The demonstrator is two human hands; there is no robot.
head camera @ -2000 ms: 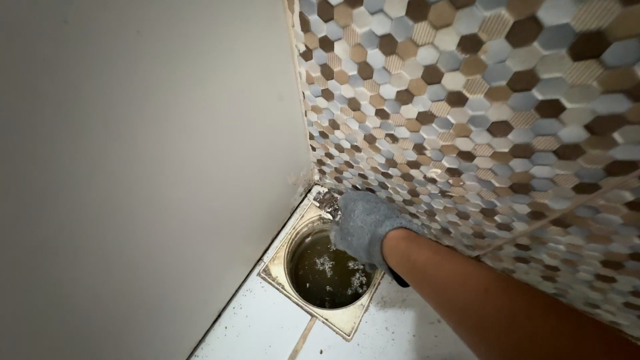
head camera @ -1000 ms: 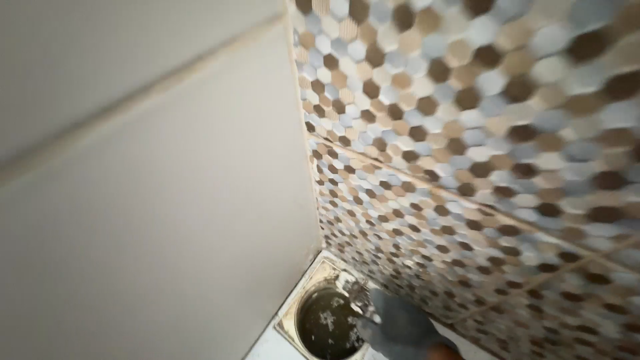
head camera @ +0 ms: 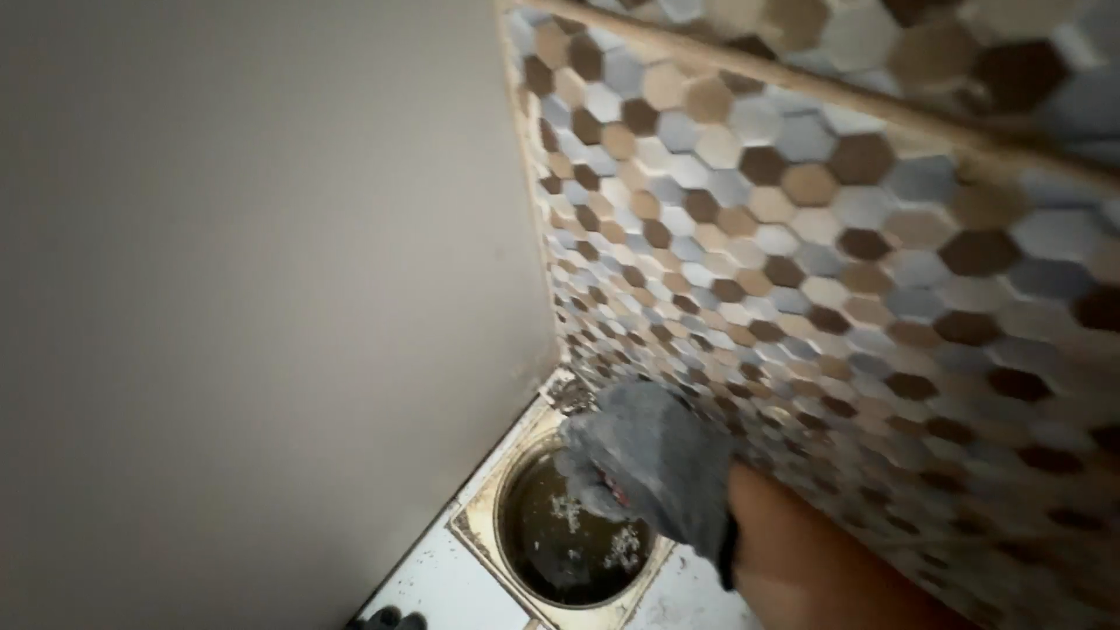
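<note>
My right hand (head camera: pixel 652 459), in a grey work glove with a dark cuff, reaches in from the lower right over the far right rim of a square floor drain (head camera: pixel 479 522). Its fingers are curled, and a small reddish object (head camera: pixel 614 488) shows between them; what it is I cannot tell. Murky dark water (head camera: pixel 569 542) with pale floating scum fills the round opening. Beside the fingertips, in the corner, lies a clump of dark, crumbly dirt (head camera: pixel 570 394). My left hand is not in view.
A plain grey wall (head camera: pixel 289 262) rises on the left, and a wall of brown, beige and grey hexagonal mosaic (head camera: pixel 787 262) on the right. White floor tiles (head camera: pixel 446 582) bear dark specks. A dark rounded thing (head camera: pixel 389 619) shows at the bottom edge.
The view has shifted markedly. My right hand remains at the drain's far right side, its fingers curled more clearly now than in the blurred frame of one second ago.
</note>
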